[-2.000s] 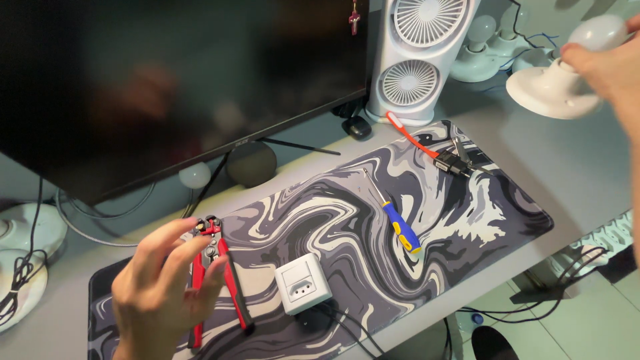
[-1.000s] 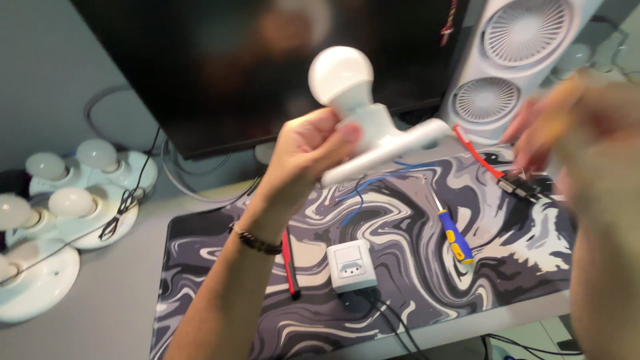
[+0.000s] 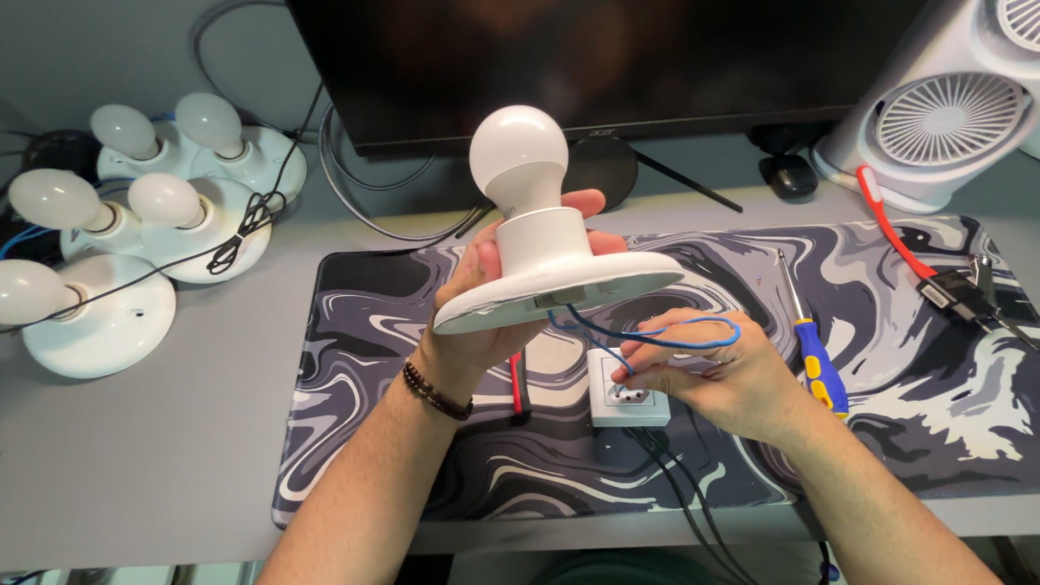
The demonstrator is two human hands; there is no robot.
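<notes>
My left hand (image 3: 479,284) holds a white round lamp holder (image 3: 561,280) from behind, tilted, with a white light bulb (image 3: 520,154) fitted in it. Blue wires (image 3: 691,333) come out of the underside of its base. The fingers of my right hand (image 3: 715,374) pinch one wire close to its end, just above a white outlet box (image 3: 630,406) on the patterned desk mat (image 3: 552,479). To the right of that hand lies a screwdriver (image 3: 821,366) with a blue and yellow handle. One red and black handle (image 3: 518,383) shows below the lamp holder; the rest of that tool is hidden.
More lamp holders with bulbs (image 3: 101,325) stand at the left, a black cable (image 3: 240,236) across them. A monitor (image 3: 609,65) stands behind the mat, a white fan (image 3: 942,122) at back right. A red USB lamp (image 3: 894,227) joins a black adapter (image 3: 959,296). Black cords (image 3: 682,487) cross the front edge.
The lamp holder, in my right hand at the upper right two seconds ago, is now in my left hand. My right hand has come down to its blue wires. The view has shifted.
</notes>
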